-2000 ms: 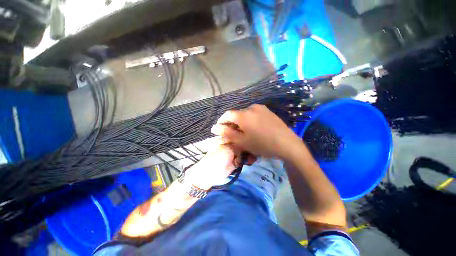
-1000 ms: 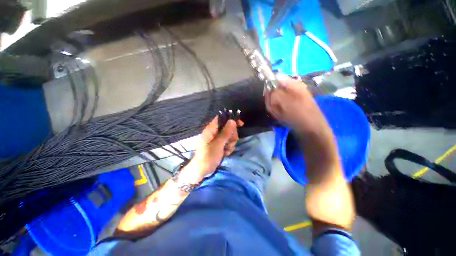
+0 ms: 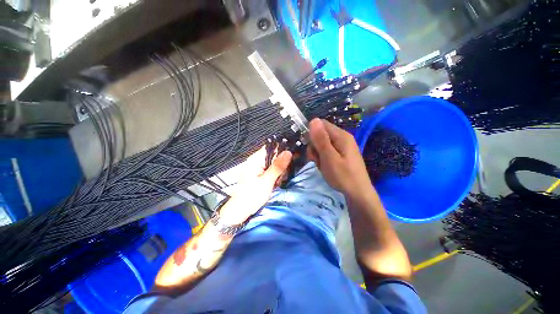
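Note:
My right hand (image 3: 333,153) holds one end of a narrow silver bar (image 3: 279,95) with small blocks along one edge. The bar slants up and left over the plate. My left hand (image 3: 264,178) is just left of it, with several short dark cable ends with shiny tips (image 3: 271,147) standing up from its fingers. A thick bundle of black cables (image 3: 184,141) lies across the bench behind my hands, its shiny tips clustered at the right end. The fingertips of my left hand are partly unclear.
The grey metal plate (image 3: 147,104) has looped cables over it. White-handled nippers (image 3: 342,46) lie on a blue surface at top right. A blue bucket (image 3: 451,159) with small black pieces is at right. Another blue bucket (image 3: 126,276) is at lower left. More black cables (image 3: 503,80) lie at right.
My hands were together at first. My right hand then took hold of the silver bar and has brought it down and left, close to my left hand. The cable tips now show in my left hand.

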